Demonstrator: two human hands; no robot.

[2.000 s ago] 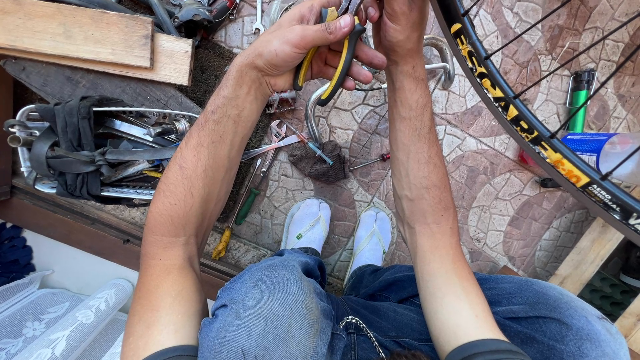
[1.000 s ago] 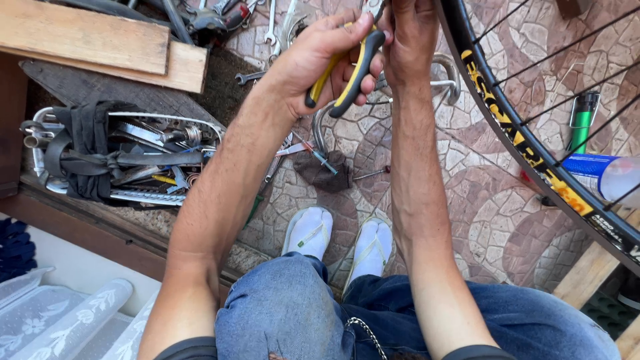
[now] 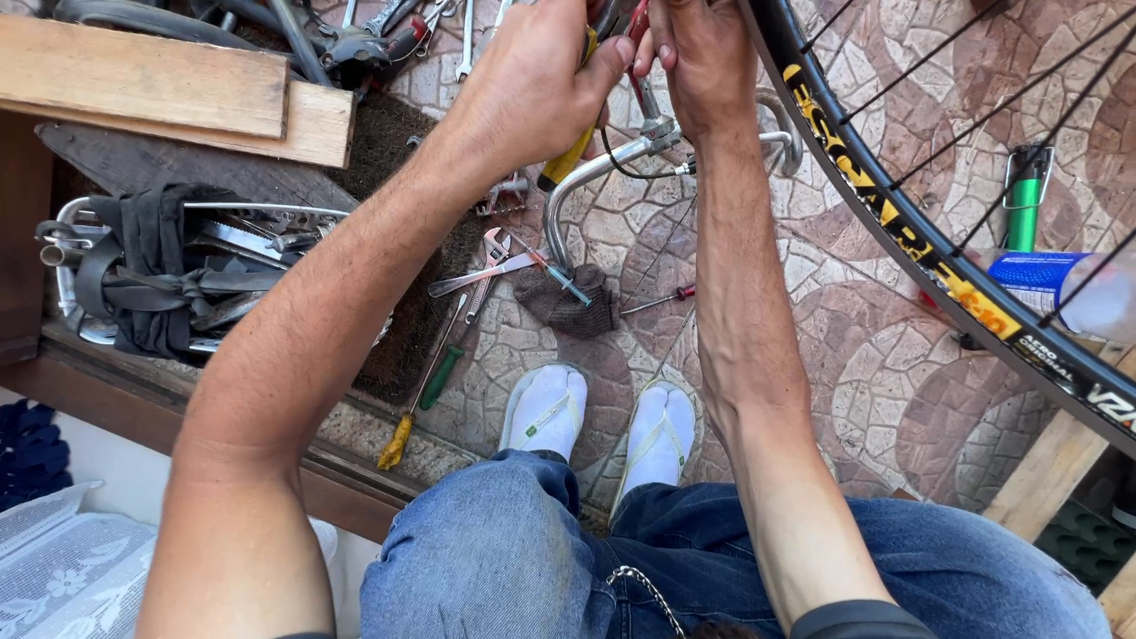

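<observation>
My left hand (image 3: 541, 84) is closed on yellow-and-black handled pliers (image 3: 568, 160) at the top middle, their jaws cut off by the frame edge. Beside it my right hand (image 3: 710, 67) has its fingers bent close to a red part of the bicycle frame (image 3: 637, 27); whether they grip it is unclear. Below both hands is a curved metal handlebar (image 3: 568, 200) with a black cable. A bicycle wheel rim (image 3: 887, 209) with black spokes stands right of my right hand. Under the handlebar lie a dark knitted cloth (image 3: 568, 302), a syringe (image 3: 559, 277) and an adjustable wrench (image 3: 486, 275).
A metal basket (image 3: 266, 206) of tools with black straps stands left, below wooden boards (image 3: 142, 75). Green-handled (image 3: 441, 377) and yellow-handled (image 3: 395, 442) screwdrivers lie near my feet, a red-handled screwdriver (image 3: 661, 300) on the paving. A green canister (image 3: 1023, 209) and a plastic bottle (image 3: 1029, 275) are behind the wheel.
My left hand has turned, so its back now faces the camera and covers more of the pliers. Both hands sit near the frame's top edge throughout.
</observation>
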